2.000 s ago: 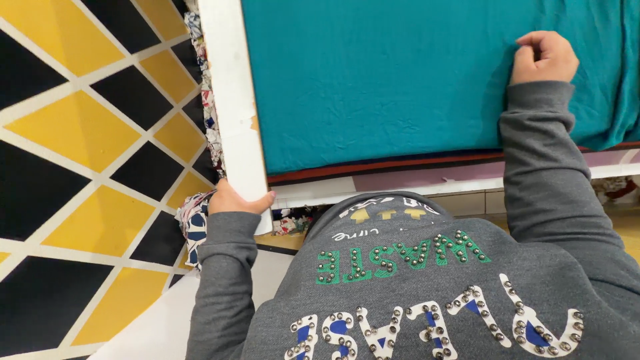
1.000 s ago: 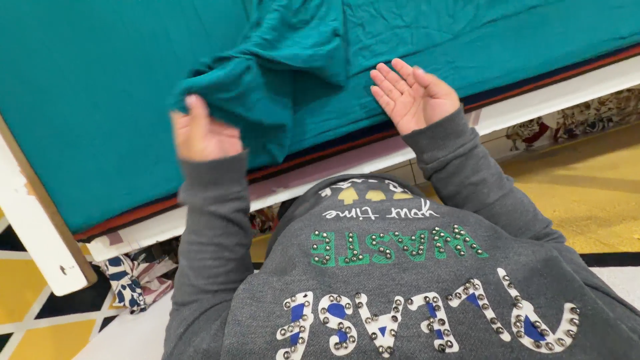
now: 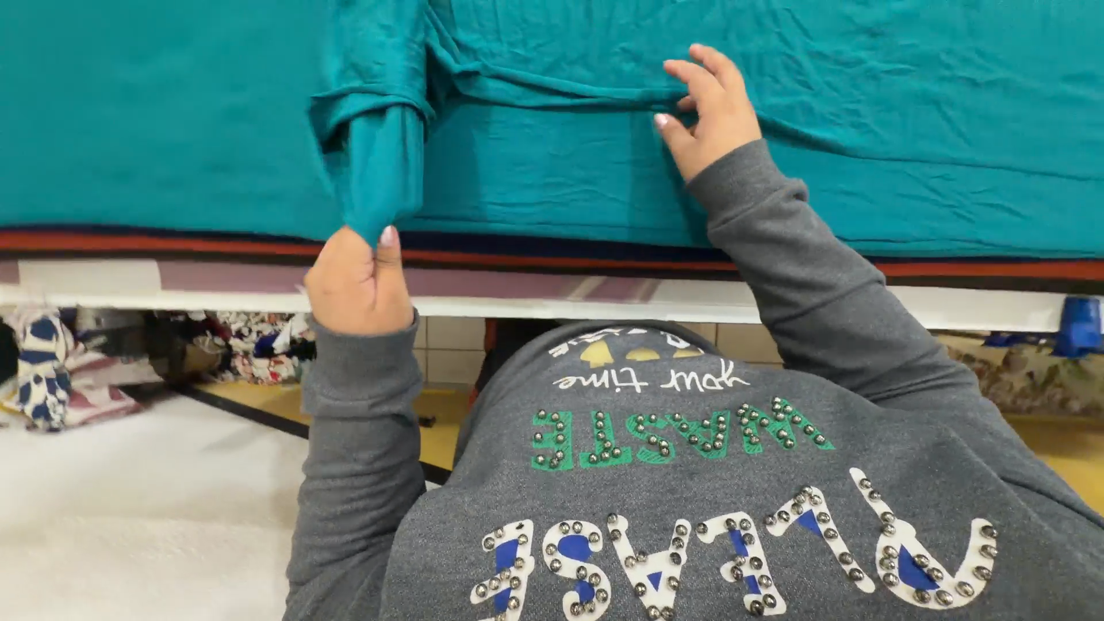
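Teal fabric [image 3: 561,172] lies spread across a table, over red and dark cloth layers [image 3: 216,246] that show along the front edge. At the left, my left hand [image 3: 362,280] pinches the edge of a gathered fold of the teal fabric [image 3: 384,164] between thumb and fingers, at the table's near side. My right hand [image 3: 711,108] is over the fabric to the right, its fingers apart and slightly bent, beside a long raised crease. It holds nothing; whether the fingertips touch the cloth is unclear.
The table's white edge [image 3: 552,302] runs in front of my body. Below it are patterned cloth scraps [image 3: 43,371] at the left and a blue plastic object [image 3: 1080,326] at the right. A white surface [image 3: 155,500] lies at the lower left.
Two seconds ago my left hand was on the white board at the table's left end; now it grips a teal fold. My right hand, then closed on the fabric, is open. The view has shifted.
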